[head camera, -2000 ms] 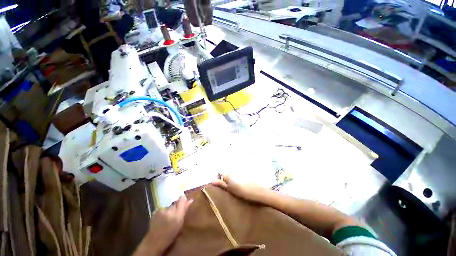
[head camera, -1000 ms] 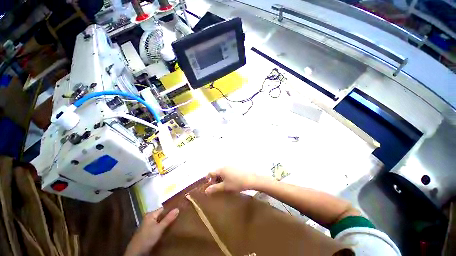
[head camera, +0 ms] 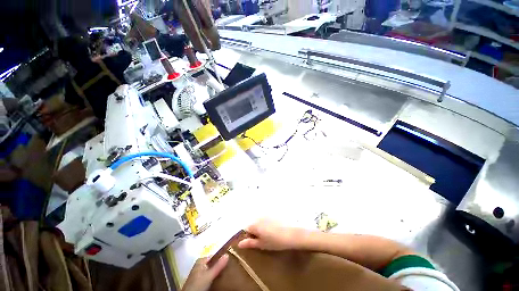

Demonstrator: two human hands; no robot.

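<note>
A brown garment panel [head camera: 296, 271] lies at the bottom centre, with a narrow pale tan strip [head camera: 248, 269] running down it. My left hand [head camera: 209, 273] holds its left edge, partly cut off by the frame's bottom. My right hand [head camera: 263, 236] grips the panel's top corner, where the edge looks folded up. The panel edge is just in front of the white sewing machine head [head camera: 149, 207], apart from the yellow clamp parts [head camera: 193, 220].
A control screen [head camera: 240, 107] stands behind the needle area. A blue air hose [head camera: 153, 153] arches over the head. A small dark tool [head camera: 332, 181] and black cable [head camera: 308, 118] lie on the table. Stacked brown pieces [head camera: 42, 258] are at left. A person [head camera: 94, 77] is behind.
The camera view has shifted. The panel's top edge, flat at first, is now folded up between my hands. Both hands remain on the panel.
</note>
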